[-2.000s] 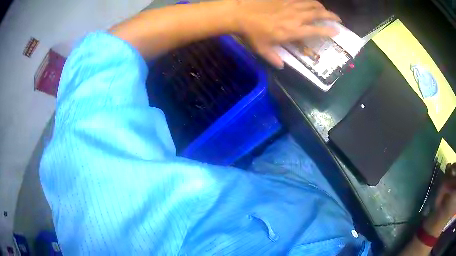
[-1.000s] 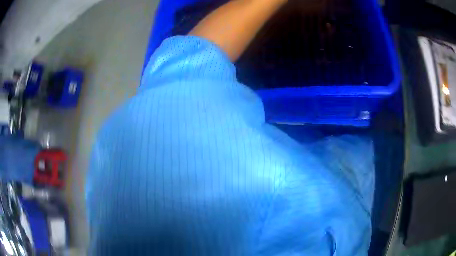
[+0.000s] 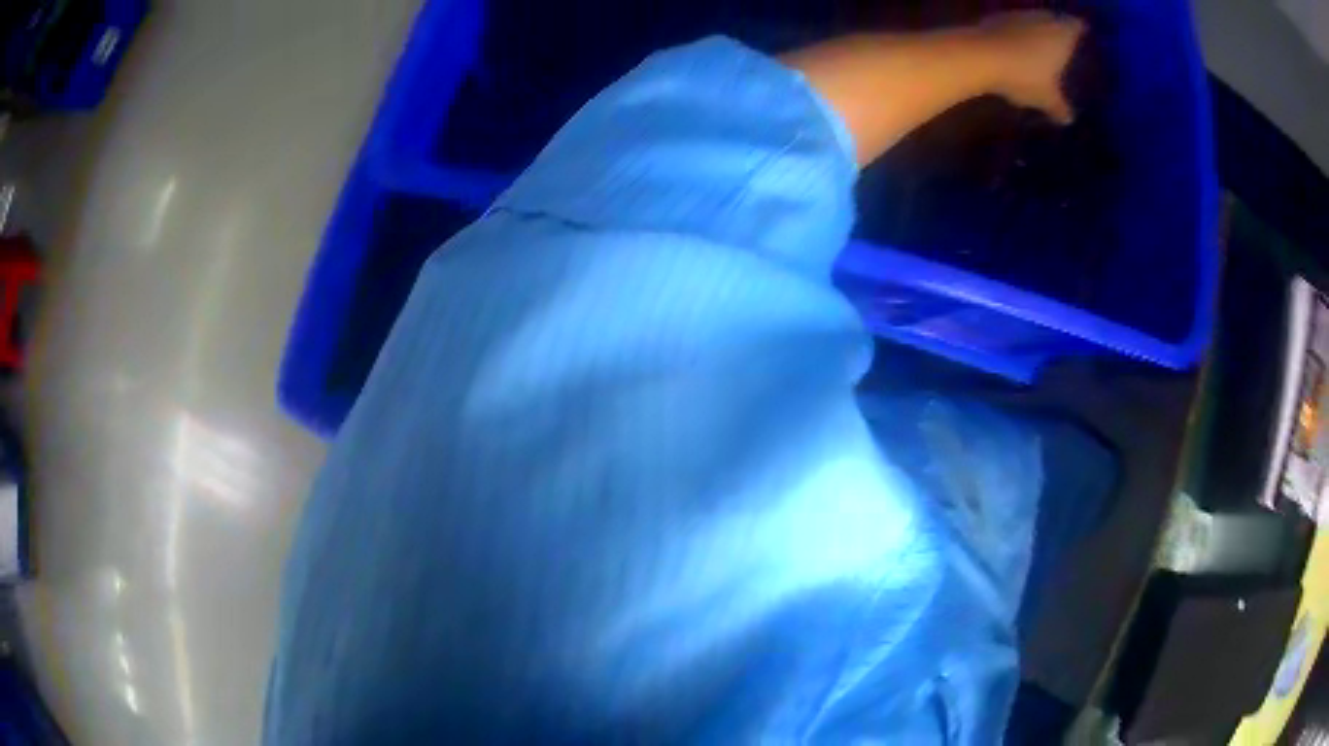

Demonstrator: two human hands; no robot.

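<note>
My left hand (image 3: 1042, 66) reaches down inside the large blue plastic tote (image 3: 1006, 299), near its right side. The fingers look curled, but the tote is so dark that I cannot tell whether they hold anything. The contents are too dark to make out. A phone frame (image 3: 1297, 423) with a small orange patch lies on the bench at the right edge, partly cut off. A plain black foam pad (image 3: 1217, 656) lies on the bench below it. My right hand is out of the picture.
Another blue tote edge (image 3: 314, 350) shows left of my sleeve. The bench edge (image 3: 1166, 568) runs down the right side. Yellow paper (image 3: 1312, 678) lies at the lower right. Grey floor (image 3: 175, 364) is at the left, with a red object (image 3: 15, 299) at its edge.
My left hand has left the phone frame on the bench and gone into the tote. The view has swung left, so the bench has shifted rightward and my right hand has left the picture.
</note>
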